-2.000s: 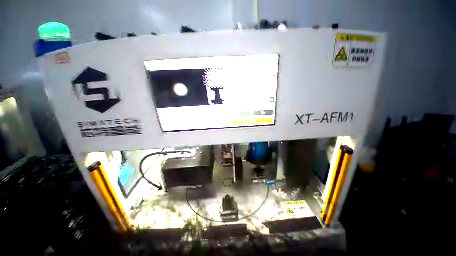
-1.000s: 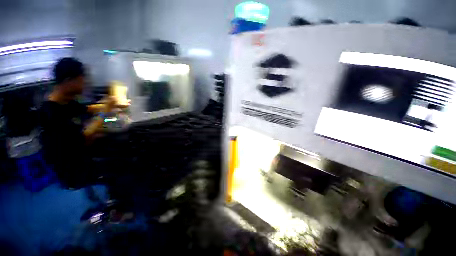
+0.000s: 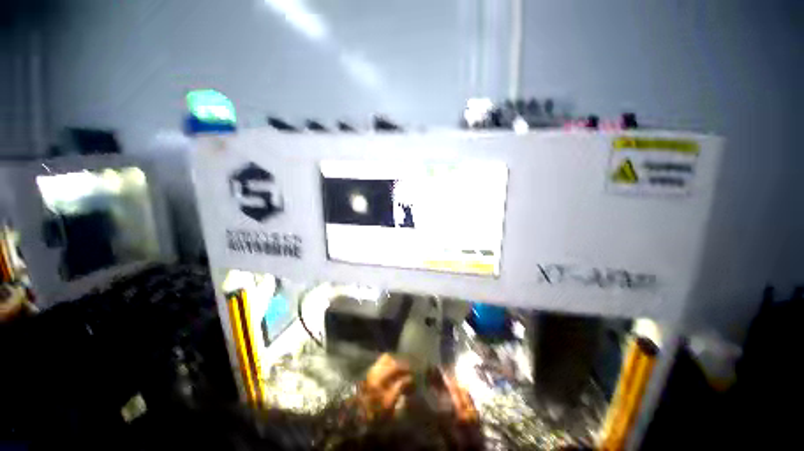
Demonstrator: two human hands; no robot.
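The white machine [image 3: 423, 150] stands in front of me, its lit opening below the screen [image 3: 441, 216]. My left hand [image 3: 386, 388] and my right hand [image 3: 458, 398] are blurred, side by side at the middle of the bright machine bed [image 3: 308, 383]. Fingertips show; the lower parts are lost in dark blur. Whether they hold anything cannot be told. The small black fixture is not distinguishable between them. A dark box unit [image 3: 366, 326] hangs behind my left hand, and a blue round part [image 3: 489, 319] hangs behind my right hand.
Yellow-orange sensor bars [image 3: 247, 348] flank the opening, the other [image 3: 630, 392] at right. Dark stacked trays [image 3: 132, 326] lie left. Another machine [image 3: 97, 225] stands far left, with part of a person's hand [image 3: 13, 304] at the edge. A signal lamp [image 3: 211, 110] glows green.
The view swung left to another person at a machine, then came back to this machine. Both my hands now show inside the opening; none showed before.
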